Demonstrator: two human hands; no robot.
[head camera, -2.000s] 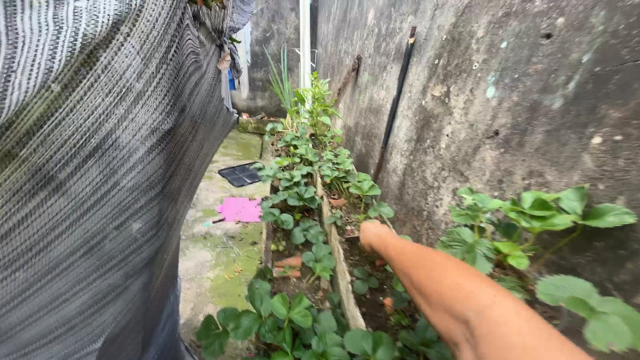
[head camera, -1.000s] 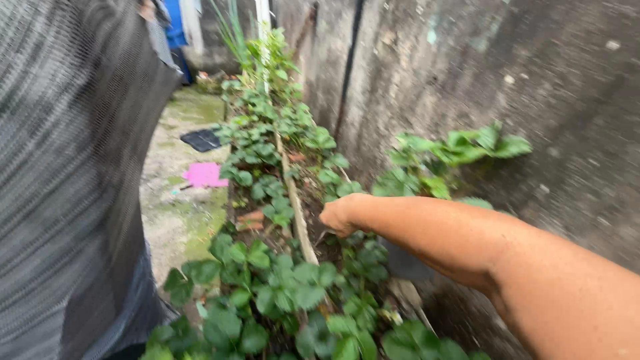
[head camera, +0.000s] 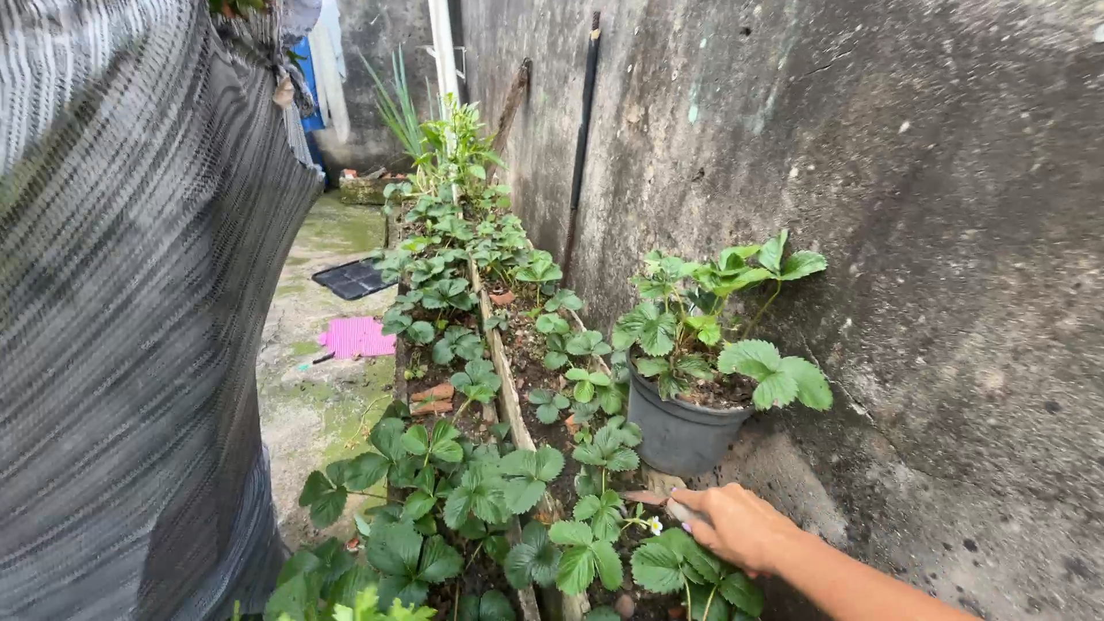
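My right hand (head camera: 733, 524) reaches in from the lower right, its fingers closed on the handle of a small tool with a rusty, blade-like end (head camera: 645, 498); the tool's exact kind cannot be told. The blade lies among strawberry plants (head camera: 604, 448) in the right-hand row, close to a white strawberry flower (head camera: 655, 525). Just above my hand stands a grey plastic pot (head camera: 681, 431) holding a larger strawberry plant (head camera: 724, 285). My left hand is out of view.
Grey shade netting (head camera: 147, 328) hangs at left. A wooden board (head camera: 504, 371) divides the planted rows. On the mossy concrete path lie a pink sheet (head camera: 358, 337) and a black tray (head camera: 354, 278). A stained wall (head camera: 931, 259) runs along the right, with a dark rod (head camera: 585, 129) against it.
My right hand has moved from farther up the right-hand row to its near part, below the grey pot. The pot now shows plainly; my arm covered its place before.
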